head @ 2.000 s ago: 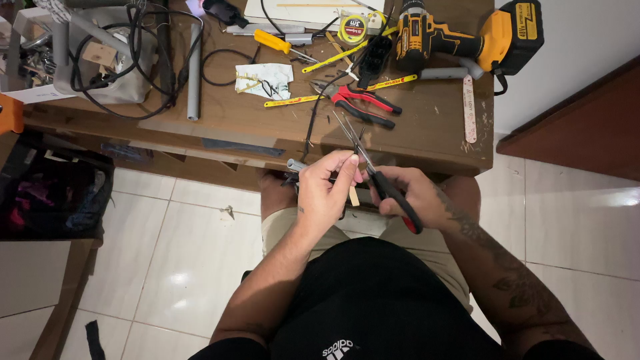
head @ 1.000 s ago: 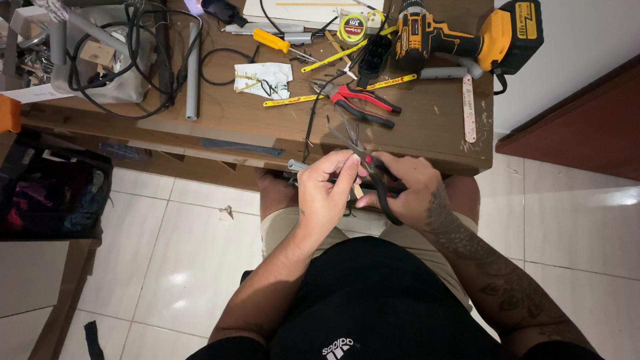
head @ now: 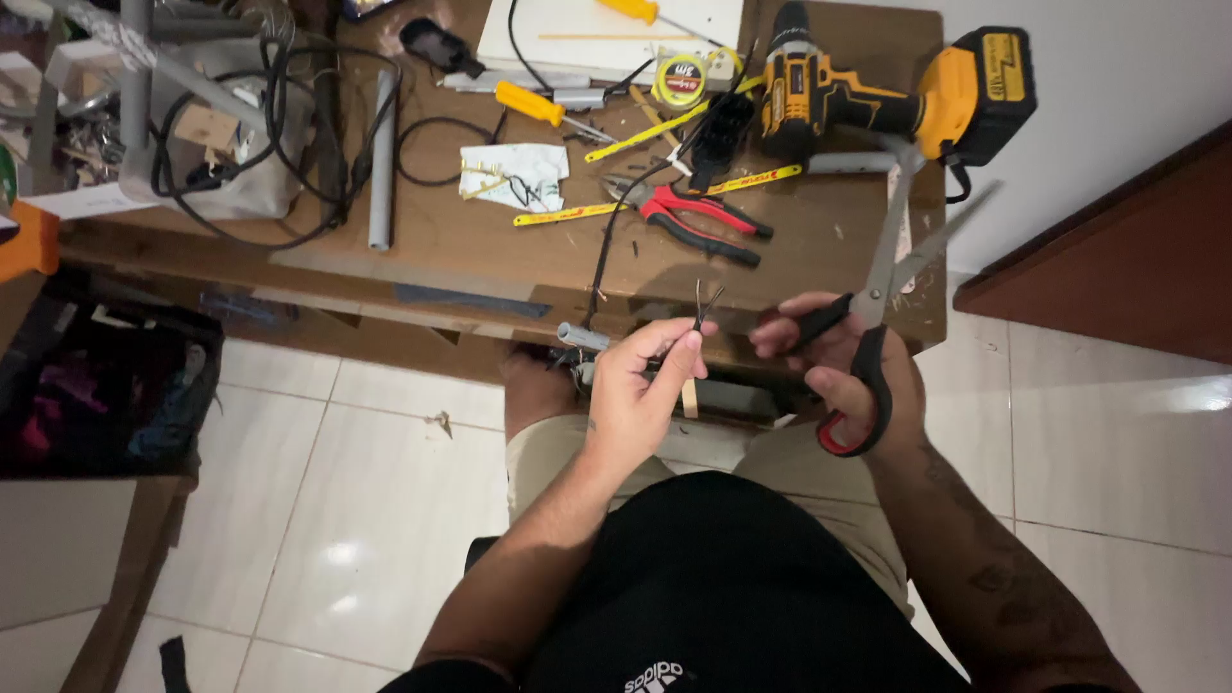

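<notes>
My left hand [head: 647,380] pinches a thin dark two-wire cable [head: 704,310] whose ends spread upward in a V. A small tan strip [head: 689,397] shows just under those fingers. To the right, my right hand [head: 847,375] holds scissors [head: 874,306] with black and red handles; their blades are spread and point up, apart from the cable. Red and black combination pliers [head: 701,217] lie on the wooden table [head: 808,260] beyond both hands, jaws toward the left. A black cord [head: 604,252] runs down over the table edge near my left hand.
A yellow cordless drill [head: 857,96] lies at the back right. Yellow hacksaw blades [head: 568,214], a tape measure [head: 680,79], a yellow screwdriver [head: 531,104] and a grey pipe [head: 382,164] are spread over the tabletop. A plastic bin [head: 279,188] with tangled cables stands at left.
My right hand has moved right, away from my left hand, and the scissors' blades are now spread wide. The forked wire ends now show above my left fingers, which stay in nearly the same place.
</notes>
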